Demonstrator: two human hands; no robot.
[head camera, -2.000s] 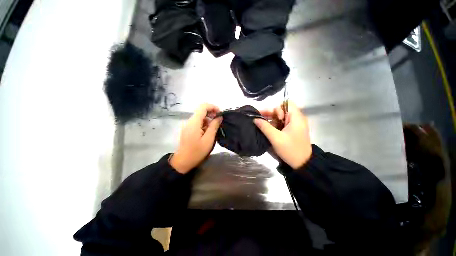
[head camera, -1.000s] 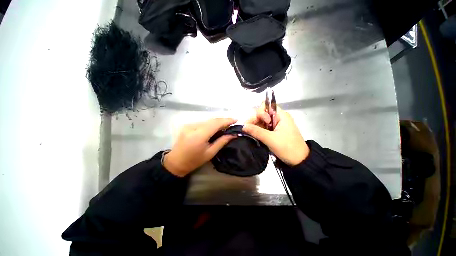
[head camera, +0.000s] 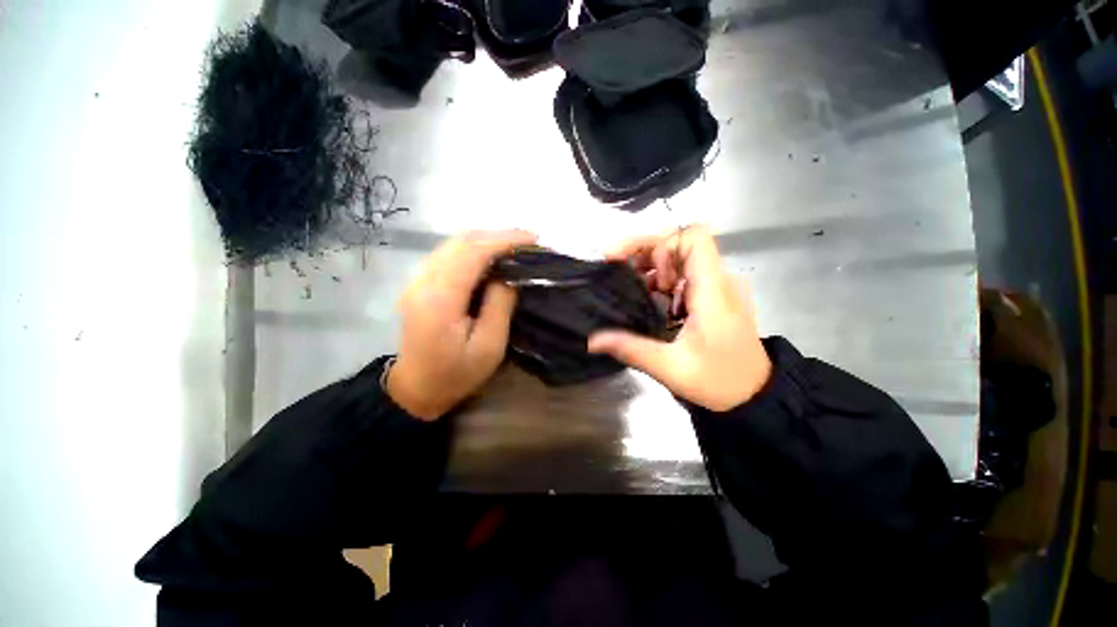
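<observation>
A small black zippered pouch (head camera: 566, 321) is held between both hands above the metal table, in the middle of the head view. A pale zipper line shows along its upper part. My left hand (head camera: 451, 321) grips the pouch's left side, fingers behind it. My right hand (head camera: 701, 328) holds its right side, with the thumb on the near face. Part of the thread snips (head camera: 675, 294) shows reddish among the right fingers; their blades are hard to make out. The pouch is slightly blurred.
Several black pouches (head camera: 637, 137) are grouped at the far side of the metal table (head camera: 845, 294). A fuzzy black thread pile (head camera: 263, 147) lies at left, by a white surface (head camera: 98, 306). A cardboard box (head camera: 1023, 490) stands at lower right.
The pouch has been raised and turned since a second ago. The snips' blades no longer point up visibly from the right hand. The right thumb has moved down onto the pouch's face.
</observation>
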